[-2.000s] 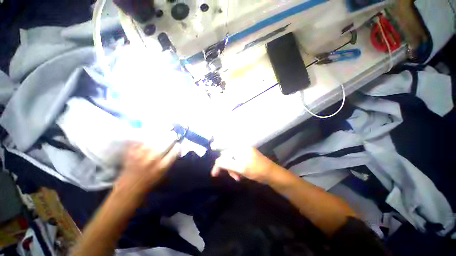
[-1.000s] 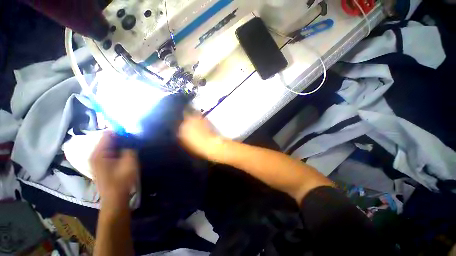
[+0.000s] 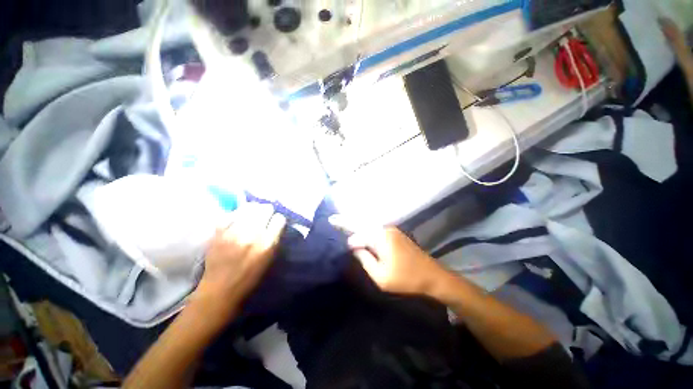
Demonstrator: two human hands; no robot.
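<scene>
My left hand (image 3: 245, 247) pinches the upper left edge of a navy fabric panel (image 3: 311, 251) at the front of the white machine table. My right hand (image 3: 387, 254) holds the same panel's right side, thumb and fingers together. A pale strip shows between my hands, partly washed out by lamp glare. The presser foot and needle area (image 3: 330, 121) of the sewing machine head (image 3: 395, 34) is above my hands and blurred. The panel's upper part is lost in the glare.
A smartphone (image 3: 437, 105) with a white cable (image 3: 518, 156), blue-handled snips (image 3: 518, 92) and red-handled scissors (image 3: 575, 64) lie on the table. Light grey panels (image 3: 64, 163) heap at left; grey and navy pieces (image 3: 600, 243) lie at right. Part of a person's arm shows at top right.
The navy panel has come down from the needle area towards me. My right hand has moved down and right from the needle, my left hand right. The view has shifted.
</scene>
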